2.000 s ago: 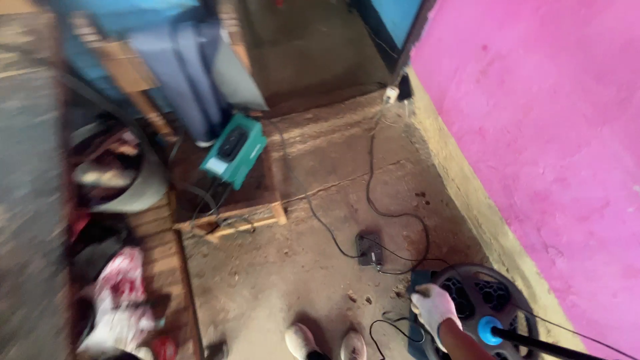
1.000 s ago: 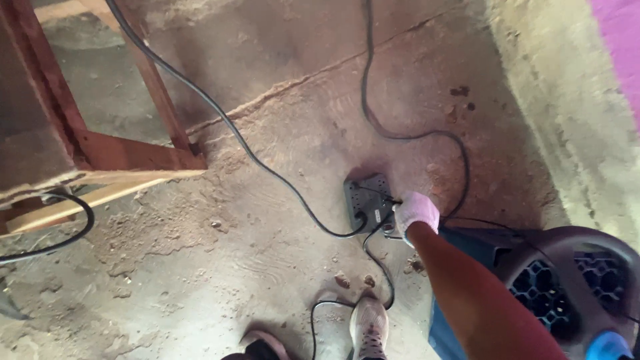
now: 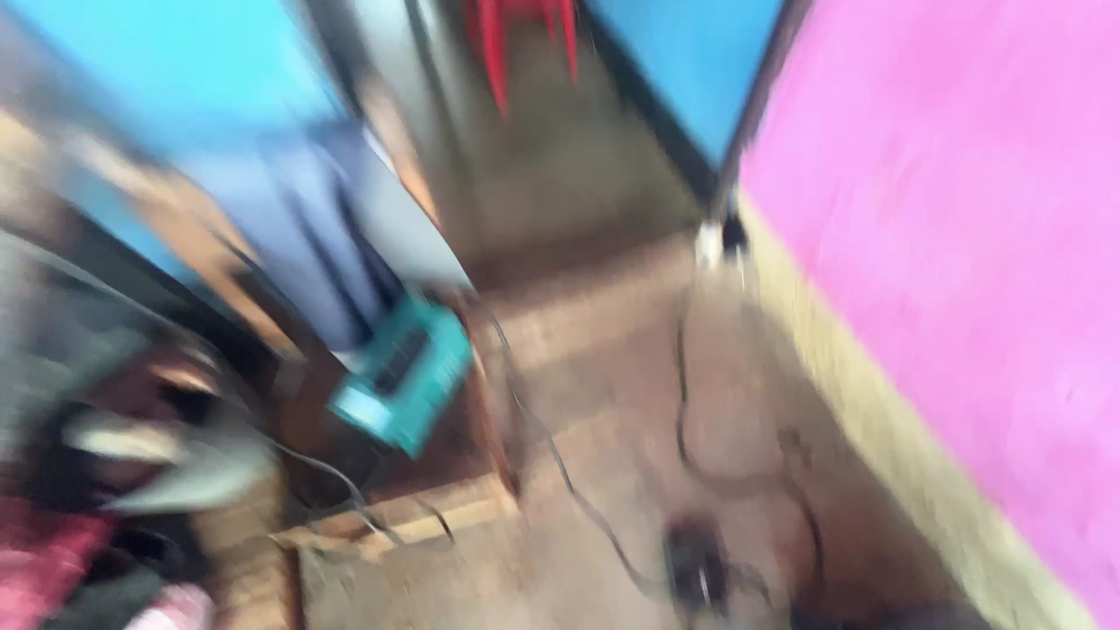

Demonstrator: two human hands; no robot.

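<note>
Neither of my hands shows in this blurred head view. On the floor near the bottom edge lies a dark power strip or socket box (image 3: 697,564), with black cables running away from it. One black cable (image 3: 560,468) leads up and left toward a green box-shaped device (image 3: 407,372), which rests on a low wooden stand (image 3: 503,437). Another dark cable (image 3: 682,385) curves up to a white plug or socket (image 3: 710,245) by the foot of the pink wall. A dark edge at the bottom right is too blurred to name.
A pink wall (image 3: 945,262) with a pale base rises at right. At left, a basin (image 3: 210,468) holds blurred items, beside red and pink cloth (image 3: 44,551). Grey-blue cloth (image 3: 289,227) hangs behind the green device. Red chair or stool legs (image 3: 494,61) stand beyond the doorway.
The view has swung up from the floor. My gloved hand, at the power strip one second ago, is out of view, as are my feet and most of the dark wheeled object.
</note>
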